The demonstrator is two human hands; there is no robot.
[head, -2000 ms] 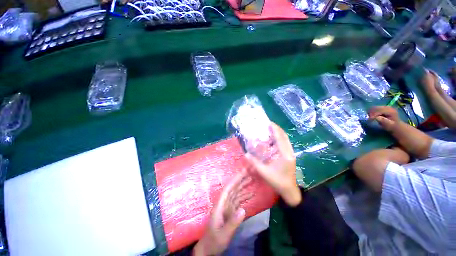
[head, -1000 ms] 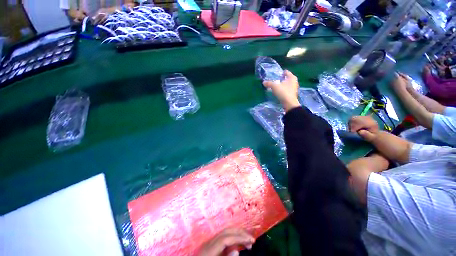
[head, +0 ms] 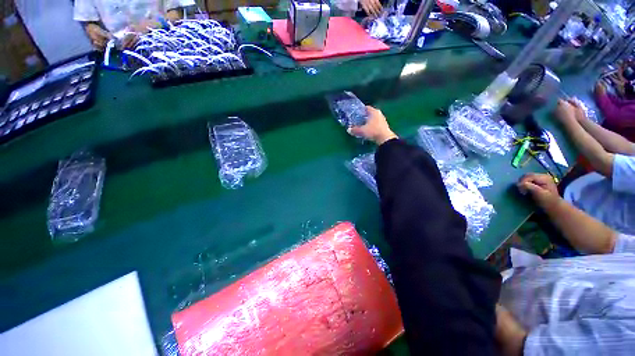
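Observation:
My right hand (head: 374,126) reaches out on the dark sleeve over the green bench. Its fingers are on the near right end of a bagged unit (head: 347,110), a dark, clear-wrapped rectangle on the darker lane. My left hand is out of the picture. The film-wrapped red mat (head: 292,299) lies in front of me with nothing in hand over it. Two more bagged units lie to the left, one in the middle (head: 237,151) and one farther left (head: 76,196).
Several bagged units (head: 468,198) lie right of my sleeve, partly hidden by it. A white board (head: 83,320) is at the lower left. A seated neighbour's hand (head: 539,188) rests at the right. White cables (head: 188,49) and a second red mat (head: 348,36) are on the far side.
My right hand has moved from over the red mat to the lane with the bagged unit, lately shifting slightly left. My left hand has left the picture. The view has shifted.

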